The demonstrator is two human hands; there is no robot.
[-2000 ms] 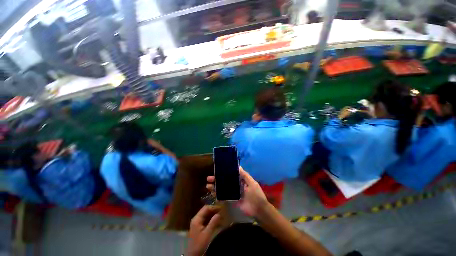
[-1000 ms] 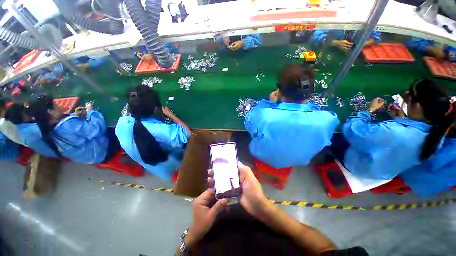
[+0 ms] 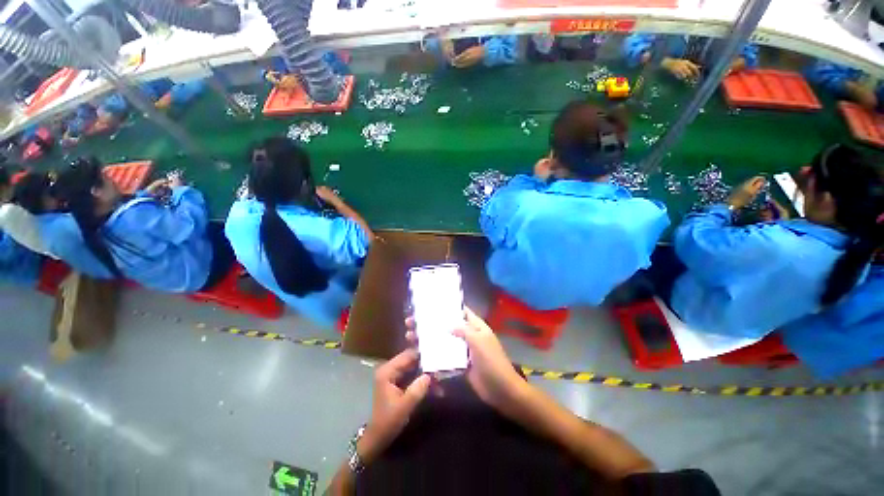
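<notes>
A smartphone (image 3: 437,318) with a white lit screen is held upright in front of me at the lower middle. My right hand (image 3: 487,360) grips its right side, with fingertips showing at its left edge. My left hand (image 3: 395,389) is at its lower left corner, thumb and fingers touching the phone's bottom. A wristband or watch is on my left wrist. What the screen shows is too bright to read.
A brown cardboard carton (image 3: 383,295) stands behind the phone. Seated workers in blue smocks (image 3: 572,237) line a green bench (image 3: 417,194) with silvery heaps (image 3: 395,92) and red trays (image 3: 771,90). Red stools (image 3: 528,322) and yellow-black floor tape (image 3: 620,384) lie before me.
The phone screen has gone from dark to fully white. My left hand has come up to the phone's lower corner. The view has shifted and a green floor sign now shows.
</notes>
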